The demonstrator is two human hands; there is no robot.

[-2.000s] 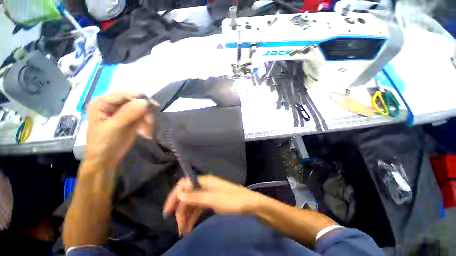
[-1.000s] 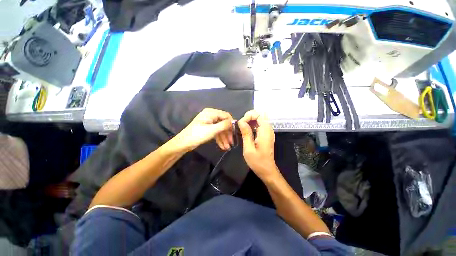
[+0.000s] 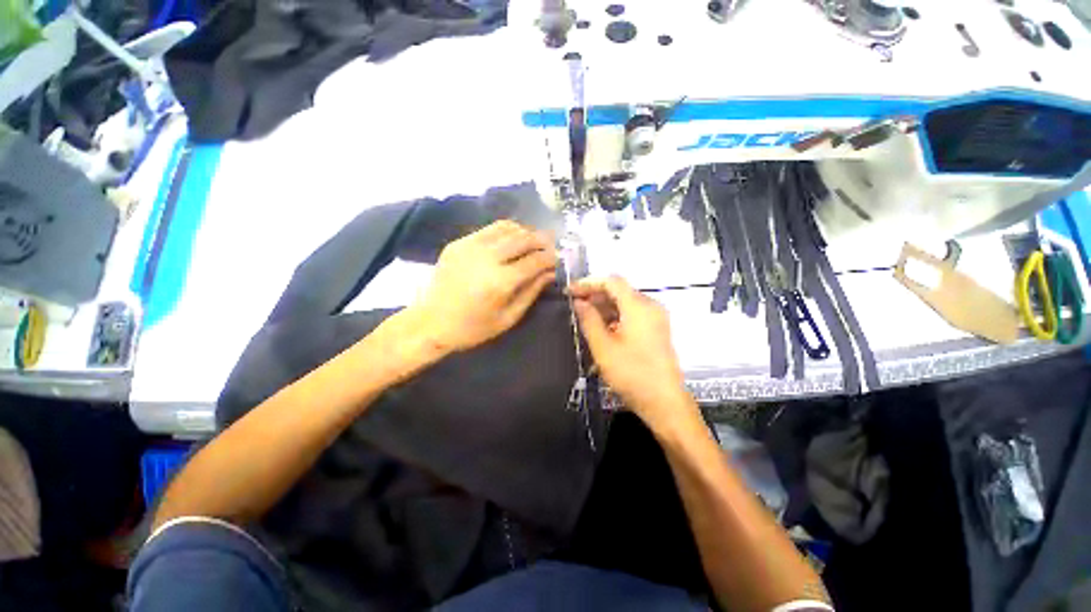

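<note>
The dark grey garment piece (image 3: 479,395) lies over the table edge and down onto my lap. A narrow zipper (image 3: 580,359) runs along its right edge, with a small metallic slider (image 3: 578,392) hanging low on it. My left hand (image 3: 497,281) lies flat on the cloth just left of the needle area, fingertips at the cloth edge. My right hand (image 3: 625,335) pinches the zipper at the cloth edge, below the presser foot (image 3: 574,245). The white sewing machine (image 3: 718,126) stands above both hands. The exact contact under the foot is too blurred to tell.
A bundle of dark zippers (image 3: 766,239) hangs right of the needle. A tan template (image 3: 957,293) and yellow and green snips (image 3: 1049,293) lie farther right. Dark cloth (image 3: 275,60) is heaped at the back left. A clear plastic bag (image 3: 1011,490) is low at the right.
Both hands have moved up from over the lap to the needle area. The zipper, earlier bunched between the fingertips, now lies lengthwise along the garment's right edge. The camera view has shifted.
</note>
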